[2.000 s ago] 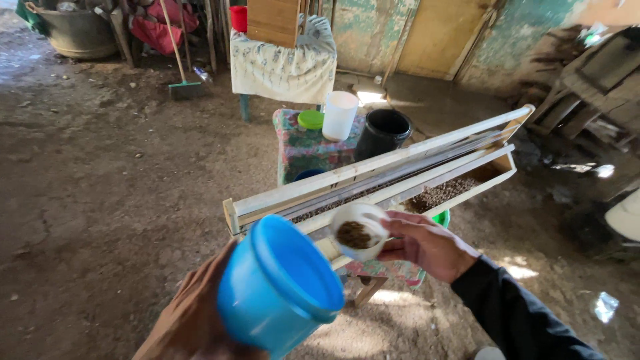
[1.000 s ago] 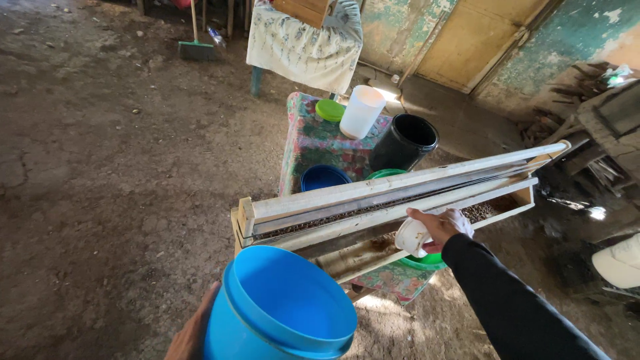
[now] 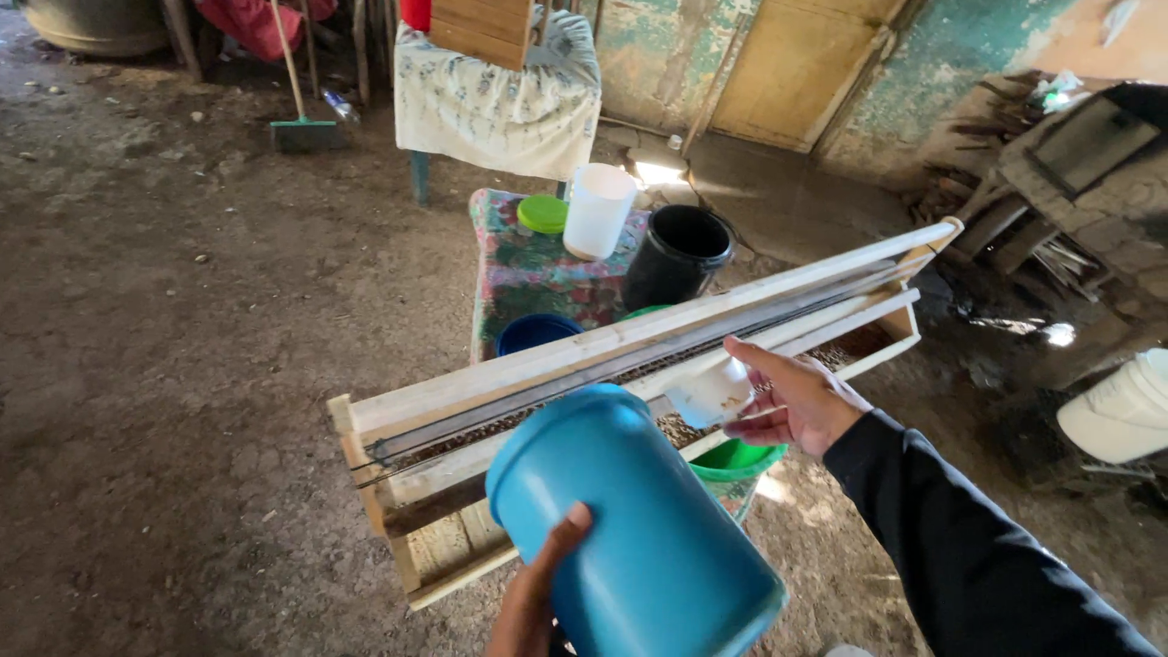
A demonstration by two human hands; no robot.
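Note:
My left hand (image 3: 546, 575) grips a blue plastic bucket (image 3: 630, 529) by its side; the bucket is tilted, its mouth facing up and away, so its inside is hidden. In my right hand (image 3: 794, 397) is a small white translucent cup (image 3: 714, 392), close to the bucket's rim and above a long wooden feeder trough (image 3: 447, 538). Brown pellet-like feed (image 3: 677, 429) lies in the trough's near channel, and more shows in the far channel. The near left end of the trough shows bare wood.
Behind the trough, a cloth-covered table (image 3: 511, 269) holds a white container (image 3: 599, 212), a green lid (image 3: 543, 213) and a black bucket (image 3: 680, 255). A blue tub (image 3: 538, 333) and a green basin (image 3: 737, 459) sit by the trough. White buckets (image 3: 1118, 411) stand at right.
The blue bucket has tipped away, from mouth visible to side visible. My right hand has turned the white cup from above the trough's near channel to beside the bucket's rim.

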